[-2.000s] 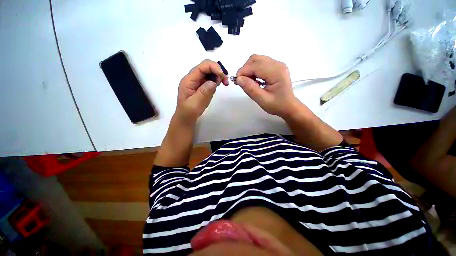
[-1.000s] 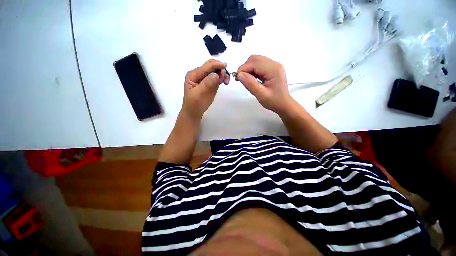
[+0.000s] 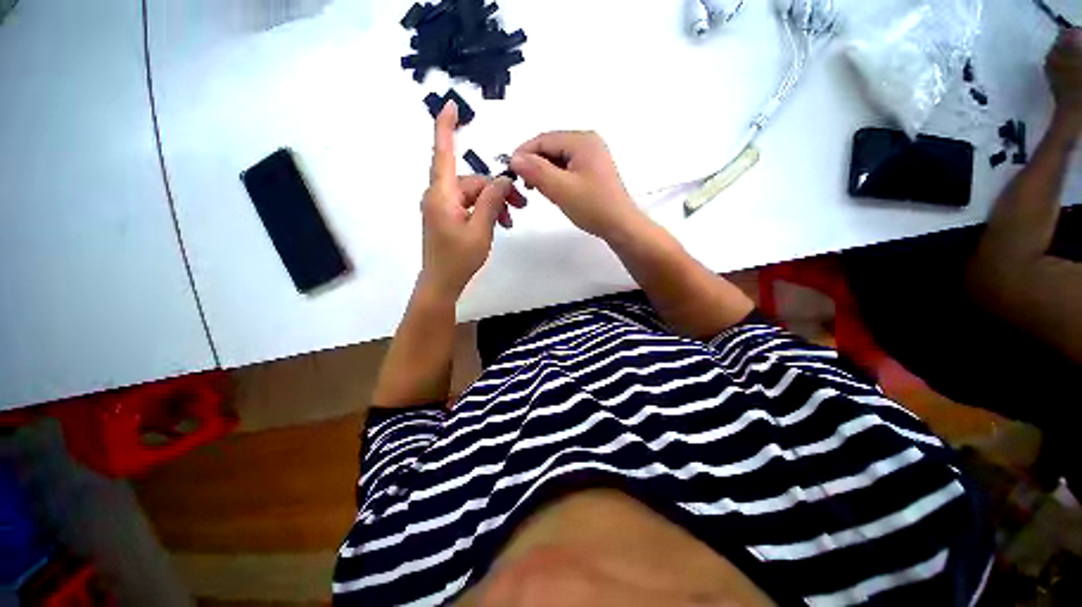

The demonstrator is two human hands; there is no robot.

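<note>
My left hand [image 3: 457,219] has its index finger stretched out, the tip at a pair of loose black housings [image 3: 460,108]. Its thumb and other fingers close on a small dark part, probably a black housing, mostly hidden. Another black housing [image 3: 476,161] shows between the index finger and my right fingertips; I cannot tell if it is held or lying. My right hand [image 3: 570,178] pinches the wire end [image 3: 503,160] of a lead, touching the left fingertips. The thin white cable [image 3: 676,187] runs right from this hand.
A pile of black housings [image 3: 463,45] lies beyond the hands. A smartphone [image 3: 296,221] is at left. A pale yellow tool [image 3: 721,181], white cable bundles [image 3: 777,95], a crumpled clear bag [image 3: 908,65] and a black case or phone [image 3: 911,167] lie right. A neighbour's arm [image 3: 1030,178] reaches in.
My left index finger has straightened away from the fingertips towards the loose pair. The lone black housing now shows more clearly. The view has shifted, so the table's right side shows more.
</note>
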